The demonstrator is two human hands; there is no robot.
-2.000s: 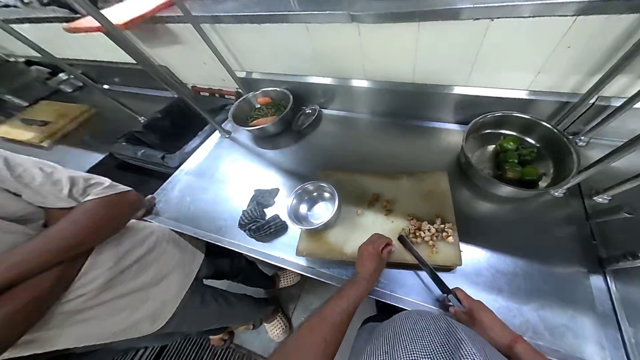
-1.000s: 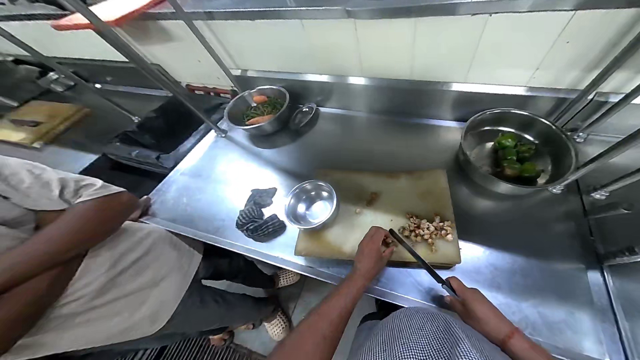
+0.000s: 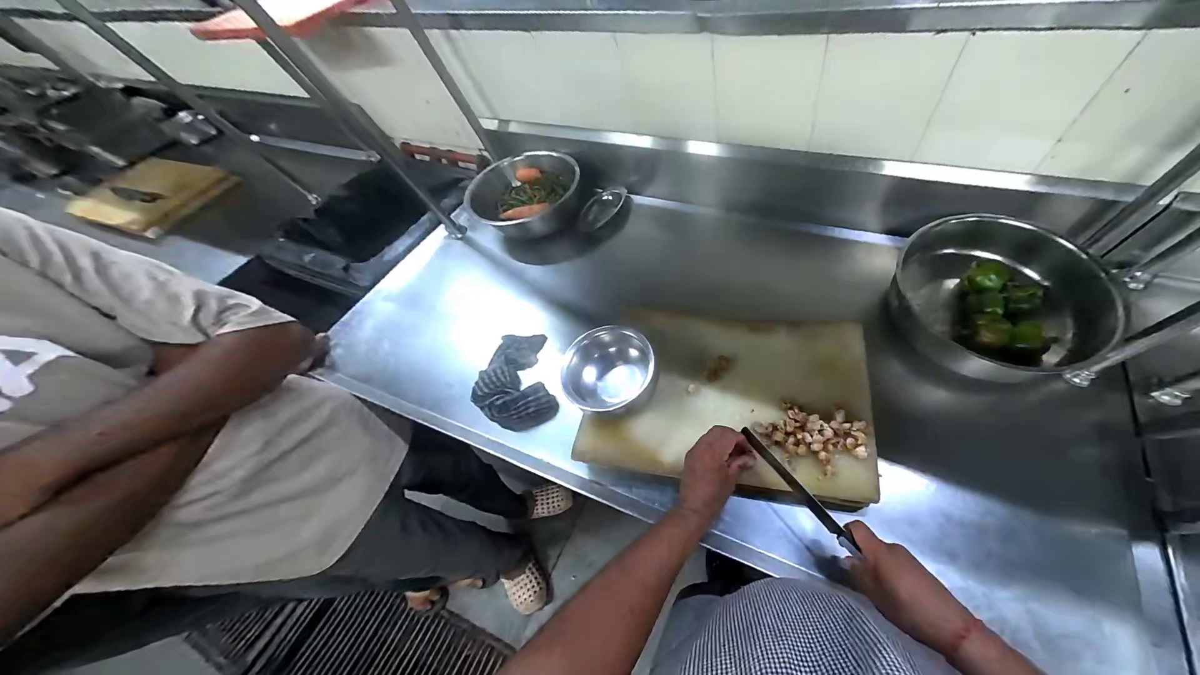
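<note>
My right hand [image 3: 877, 558] grips the handle of a kitchen knife [image 3: 797, 487], its dark blade pointing up and left over the near edge of a worn cutting board [image 3: 647, 450]. Beside the knife tip, my left hand [image 3: 715, 461] rests at the board's near edge with fingers bent together; whatever they may pinch is too small to tell. Chopped pale brown pieces [image 3: 820, 436] lie heaped on the board's right side, and a few brown scraps [image 3: 718, 367] lie farther back. An empty steel bowl [image 3: 609, 368] stands at the board's left edge.
A crumpled dark striped cloth [image 3: 514, 389] lies left of the bowl. Behind stands a steel bowl with carrots and green beans [image 3: 534, 197]. At right, a wide steel pan [image 3: 923, 328] holds green peppers [image 3: 1003, 309]. A person with folded arms [image 3: 187, 412] stands at left, against the counter.
</note>
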